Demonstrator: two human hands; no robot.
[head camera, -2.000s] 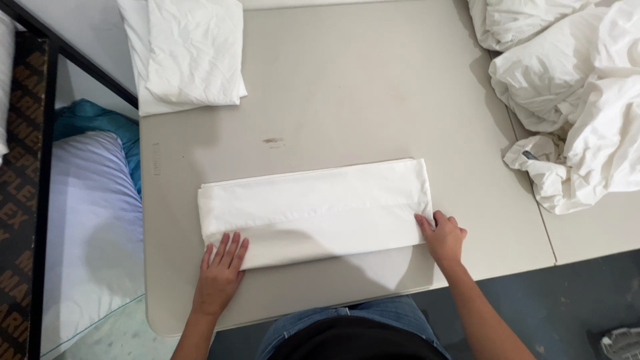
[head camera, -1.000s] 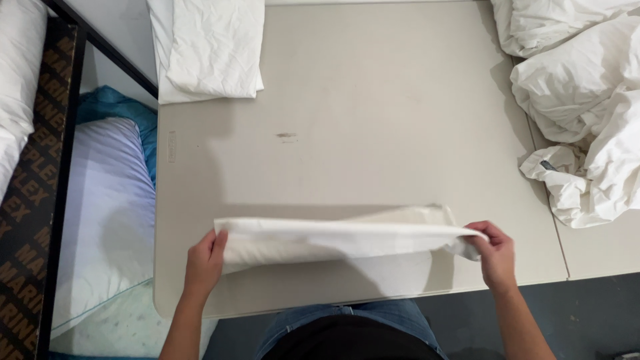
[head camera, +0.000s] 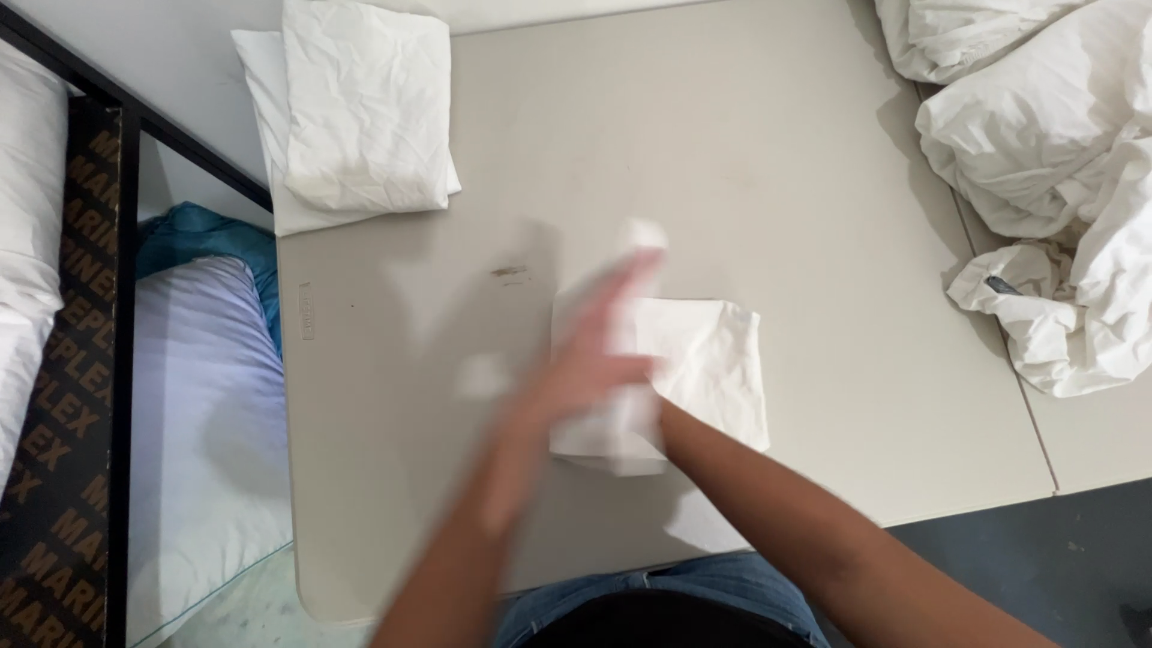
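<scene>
A white folded cloth (head camera: 711, 360) lies near the middle of the front half of the table, its right part flat. Over its left part is my left hand (head camera: 598, 342), badly blurred, with a raised part of the white cloth beside its fingers; whether it grips that part I cannot tell. My right forearm crosses the cloth from the lower right, and my right hand is hidden behind the left hand and the raised cloth.
Folded white cloths (head camera: 369, 108) lie at the table's back left corner. Crumpled white fabric (head camera: 1062, 153) is heaped at the right. Left of the grey table (head camera: 720, 207) are a black metal frame (head camera: 126, 360) and a pale pillow (head camera: 207, 432).
The long strip of white cloth, held at both ends a second ago, is now a shorter shape. Both hands have come together over its left part, the right hand moving left.
</scene>
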